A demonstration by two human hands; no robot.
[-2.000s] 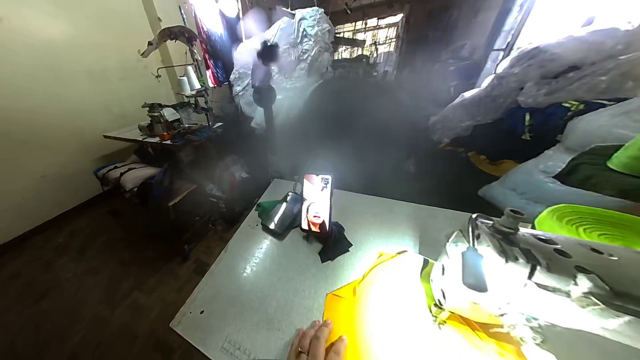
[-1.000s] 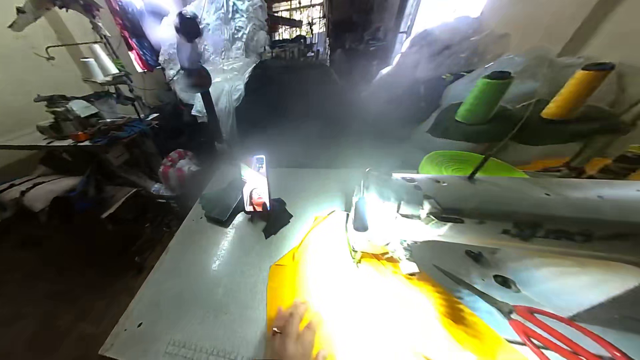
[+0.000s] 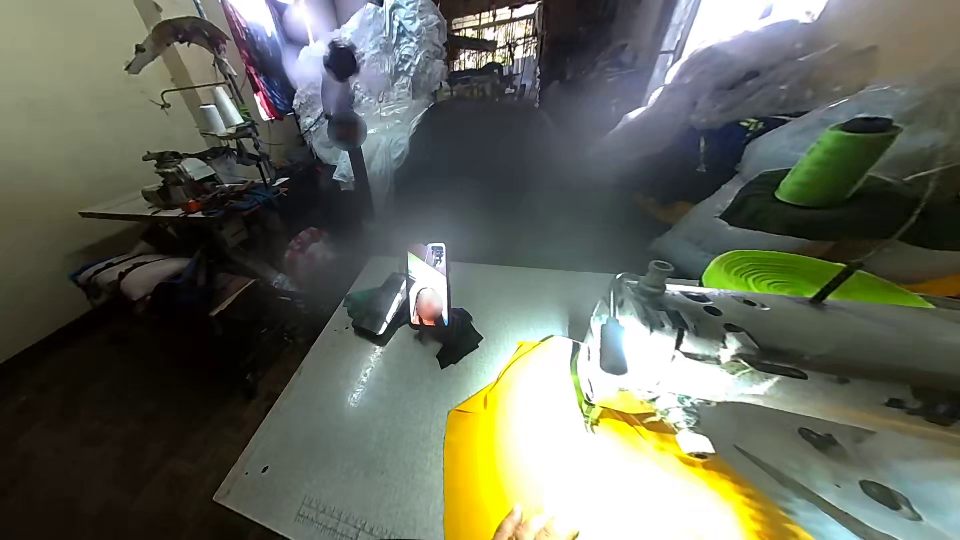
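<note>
Yellow fabric [image 3: 474,465] lies on the sewing table [image 3: 330,420] and runs under the head of an industrial sewing machine [image 3: 810,337]. Strong lamp glare washes out its middle. At the bottom edge, the fingers of my left hand [image 3: 534,526] rest on the fabric, palm side down; the rest of the hand is cut off or lost in glare. A narrow green strip [image 3: 579,379] shows at the fabric beside the needle area, which is too bright to make out. My right hand is not visible.
A lit phone [image 3: 429,289] stands upright beside a dark device [image 3: 382,307] and black cloth scraps [image 3: 459,341]. Behind the machine are a green thread cone [image 3: 840,161] and a lime-green roll [image 3: 795,276]. A scissor blade [image 3: 810,491] lies at lower right. Another machine [image 3: 184,180] stands at left.
The view has swung right and then partly back. My left hand stays on the yellow fabric throughout. The red scissor handles seen one second ago are out of frame.
</note>
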